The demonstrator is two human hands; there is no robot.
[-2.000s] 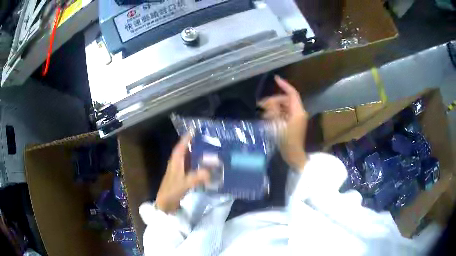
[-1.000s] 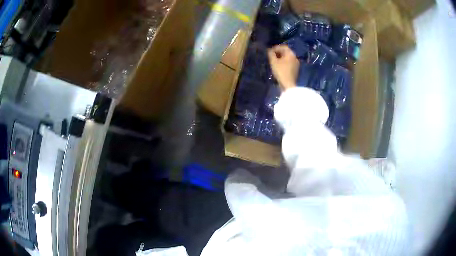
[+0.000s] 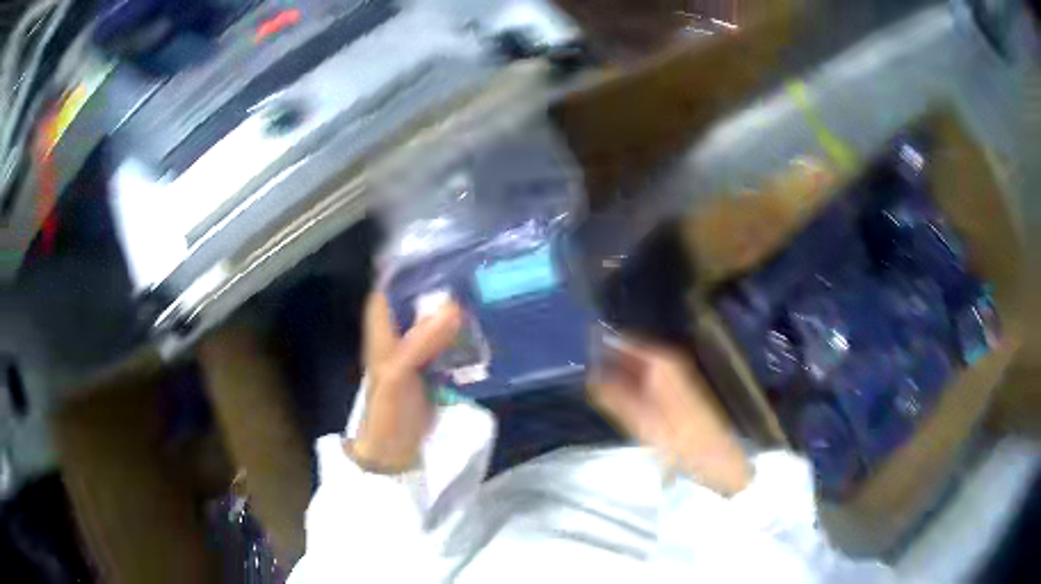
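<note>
A navy smartwatch retail box [image 3: 531, 331] with a light-blue patch lies in a clear film bag [image 3: 428, 234], held above the lap. The bag's loose end reaches up toward the sealing bar [image 3: 354, 183] of the grey-blue sealer [image 3: 308, 108]. My left hand [image 3: 402, 371] grips the box's left side, thumb on the front. My right hand [image 3: 662, 405] is at the box's lower right edge, blurred; whether its fingers touch the box or hold film cannot be told.
An open brown carton [image 3: 731, 348] of bagged navy boxes stands at the right. Another open carton [image 3: 126, 456] is at the lower left. A brown carton wall [image 3: 639, 114] shows behind the sealer's right end. Yellow tape [image 3: 824, 128] marks the grey surface.
One second ago my right hand was over the right-hand carton and the view was turned right. Now the view is back on the sealer, with a bagged box in my left hand and my right hand beside it.
</note>
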